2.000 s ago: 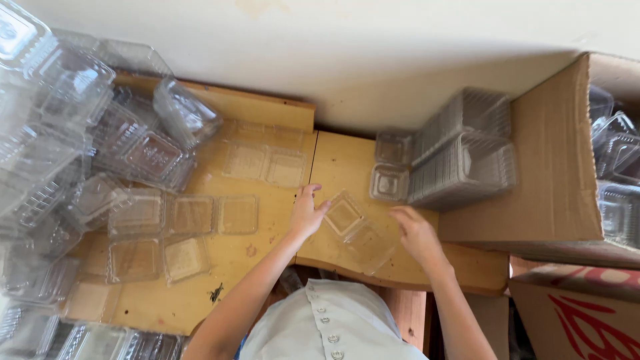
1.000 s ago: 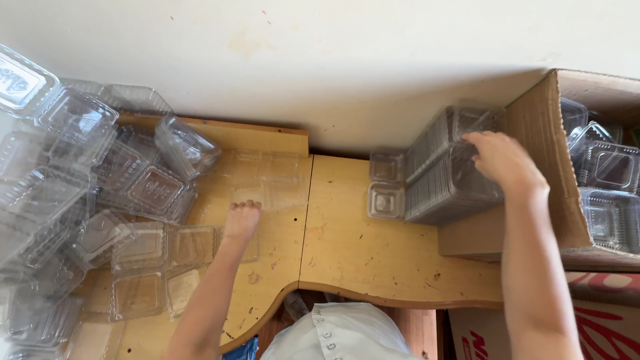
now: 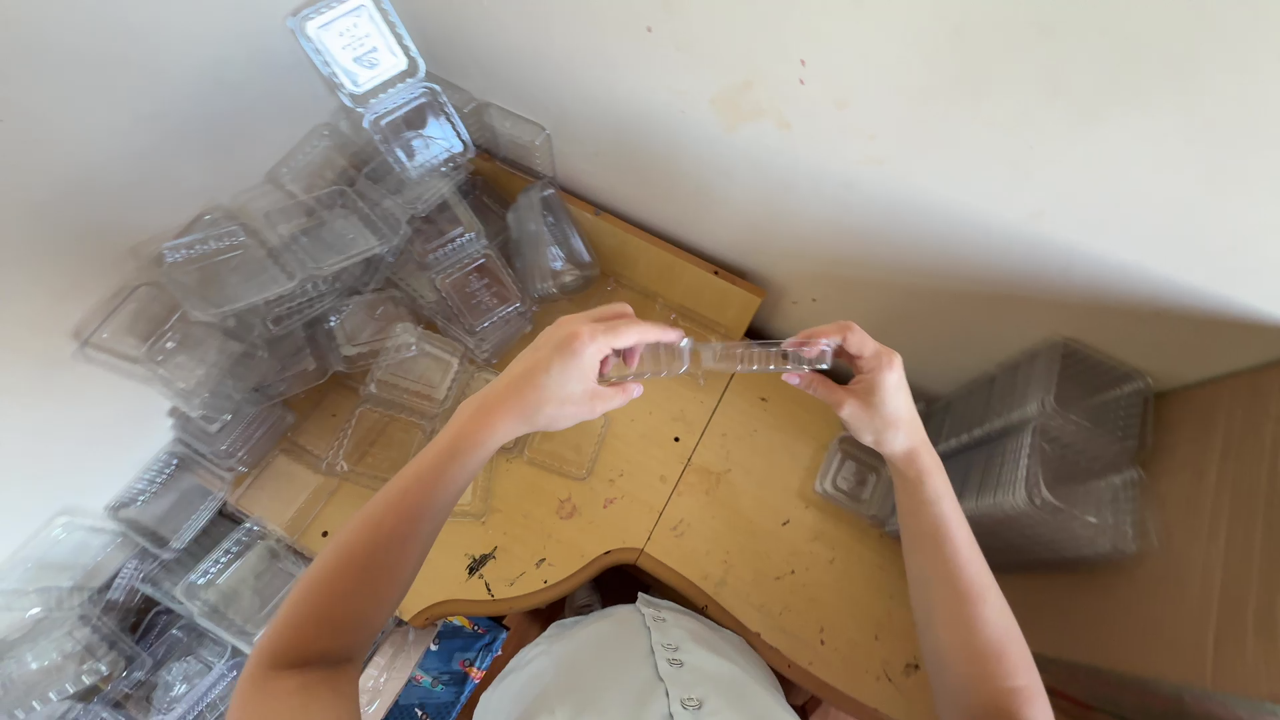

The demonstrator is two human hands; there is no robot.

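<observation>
Between my two hands, above the wooden desk (image 3: 690, 460), is a clear plastic hinged container (image 3: 740, 356), seen edge-on. My left hand (image 3: 580, 370) grips its left end between thumb and fingers. The right end is pinched by my right hand (image 3: 850, 380). Nested clear containers (image 3: 1040, 480) stand in a long stack to the right of my right hand, with a small clear container (image 3: 855, 475) beside them, partly behind my right wrist. Other opened clear containers (image 3: 385, 440) lie on the desk left of my left hand, partly covered by my forearm.
A large loose heap of clear containers (image 3: 330, 230) fills the left side against the wall. More clear containers (image 3: 240, 580) lie at the lower left. A cardboard box (image 3: 1200, 500) stands at the right. Blue patterned fabric (image 3: 450, 670) shows below the desk's curved edge.
My right hand has come from the stack on the right to the middle. My left hand has lifted off the desk area, and both now hold a container. The view has swung left.
</observation>
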